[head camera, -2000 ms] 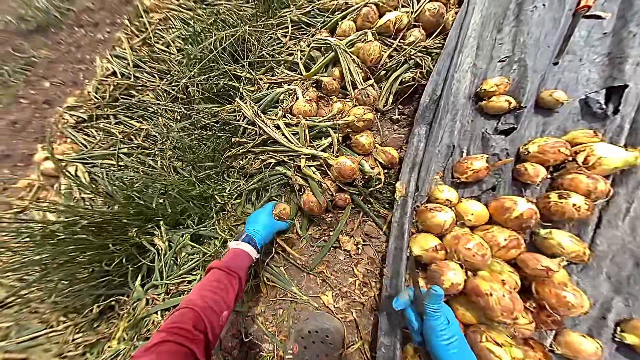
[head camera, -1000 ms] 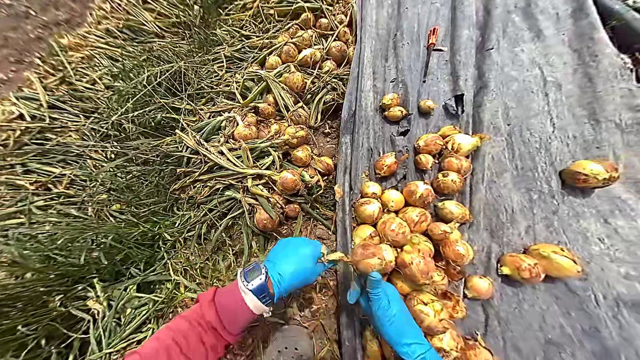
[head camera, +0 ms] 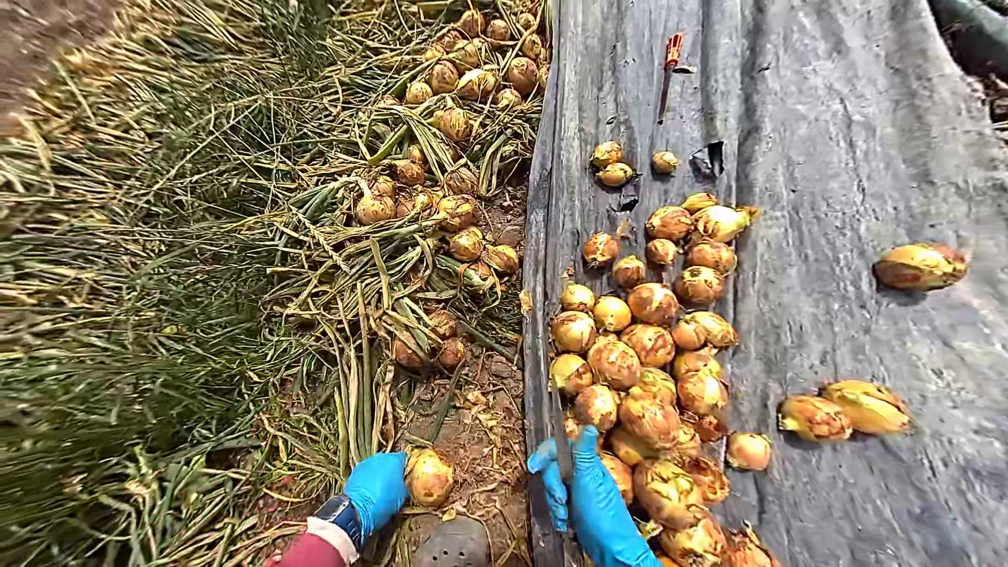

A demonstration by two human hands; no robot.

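My left hand (head camera: pixel 378 490), in a blue glove with a watch at the wrist, is closed around the neck of an onion (head camera: pixel 430 477) that has long leaves running up from it. My right hand (head camera: pixel 591 500), also gloved in blue, holds a knife (head camera: pixel 560 433) with its blade pointing up and away. Beside and under the right hand a heap of trimmed onions (head camera: pixel 648 418) lies on a grey ground sheet (head camera: pixel 850 173). The knife's handle is hidden in the palm.
Rows of pulled onions (head camera: pixel 457 213) with drying leaves (head camera: pixel 181 236) lie left of the sheet. A second knife with an orange handle (head camera: pixel 674 51) rests on the sheet's far part. Loose onions (head camera: pixel 921 266) lie at the right. A grey clog (head camera: pixel 453 543) shows at the bottom.
One second ago my hands were together at an onion by the sheet's edge. Now they are apart, the left hand back over the soil with a leafy onion.
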